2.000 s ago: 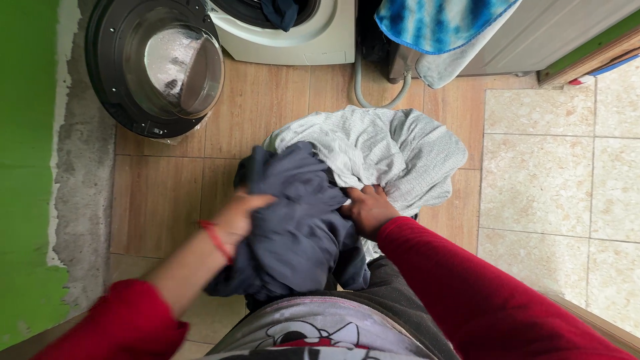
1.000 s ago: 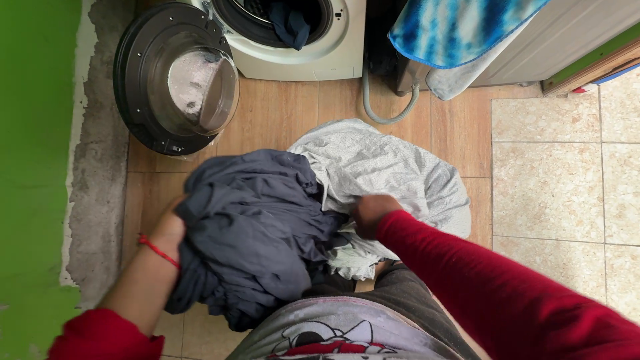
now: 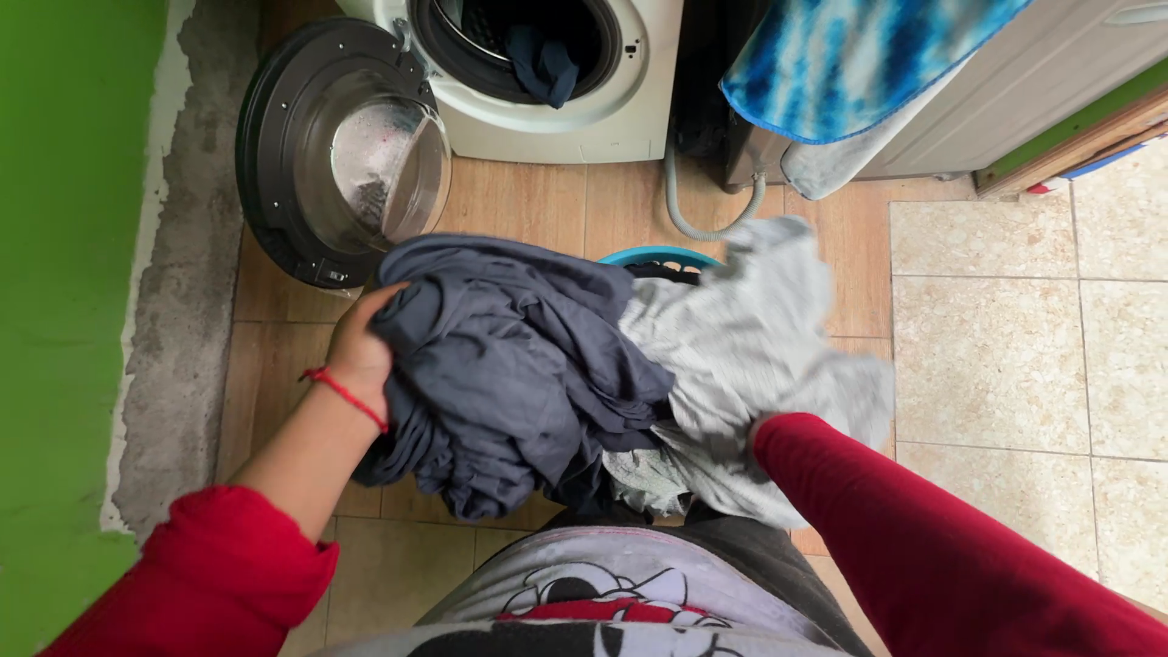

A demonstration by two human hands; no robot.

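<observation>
My left hand (image 3: pixel 363 351), with a red cord at its wrist, grips the left edge of a bunched dark grey cloth (image 3: pixel 511 374). Beside that cloth, touching it, spreads a light grey cloth (image 3: pixel 748 347), blurred at its right side. My right hand is hidden under the light cloth; only the red sleeve (image 3: pixel 849 474) shows running into it. Behind both cloths the rim of a blue plastic basket (image 3: pixel 662 256) peeks out, with dark fabric inside.
A front-loading washing machine (image 3: pixel 557 137) stands ahead, its round door (image 3: pixel 342 155) swung out to the left. Dark fabric (image 3: pixel 543 66) hangs at the drum opening. A grey hose (image 3: pixel 698 228) lies on the floor, near a blue-and-white cloth (image 3: pixel 867 64) hanging at right.
The light cloth has shifted and spread, uncovering part of the blue basket rim. My right hand, visible earlier on the cloth, is now covered by it.
</observation>
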